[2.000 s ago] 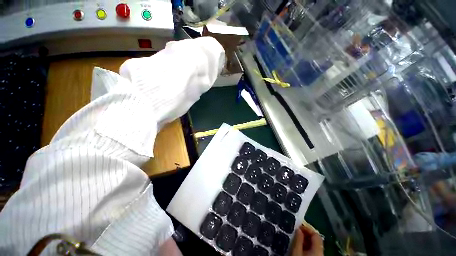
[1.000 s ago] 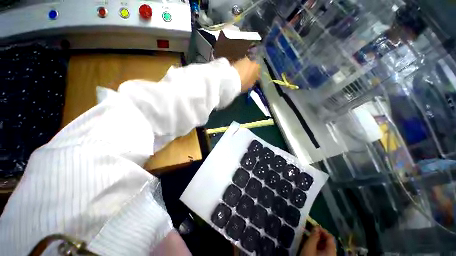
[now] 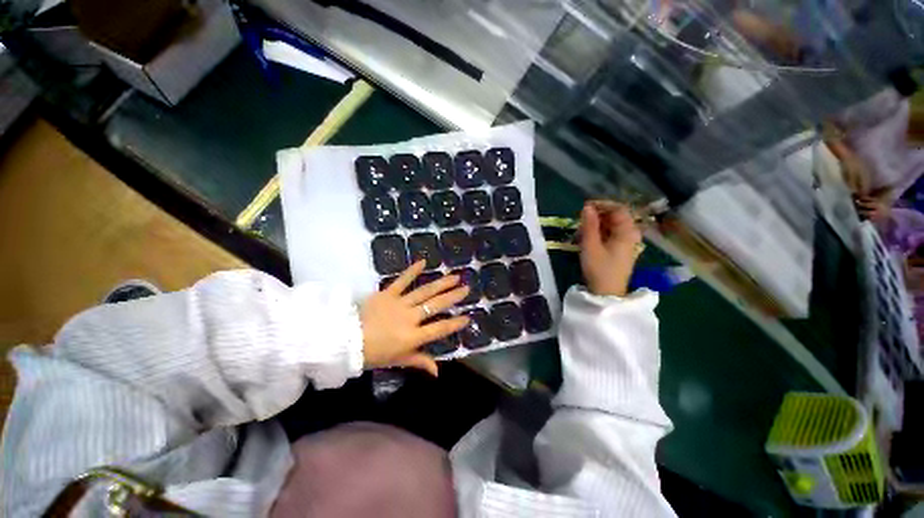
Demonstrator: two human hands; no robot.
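Observation:
A white sheet (image 3: pixel 326 207) lies on the green bench with rows of shiny black rounded-square parts (image 3: pixel 448 208) on it. Its left side is blank. My left hand (image 3: pixel 413 319) is bare, with a ring, and lies flat with fingers spread over the lower-left parts. My right hand (image 3: pixel 610 243) is just right of the sheet, near short cream-yellow strips (image 3: pixel 558 235). Its fingertips are bent in close together; whether they hold anything small cannot be told. A blue-handled tool (image 3: pixel 661 277) lies beside and partly under the right wrist.
An open carton (image 3: pixel 172 63) stands at the upper left. A long pale yellow strip (image 3: pixel 304 152) runs left of the sheet. Clear plastic racks (image 3: pixel 598 101) stand behind. A lime-green and white slatted box (image 3: pixel 826 445) is at lower right. Another person's arm (image 3: pixel 871 152) shows at far right.
The view has turned, so the sheet appears more upright. My left hand has come back from near the carton onto the black parts. My right hand is now more fully in view beside the sheet.

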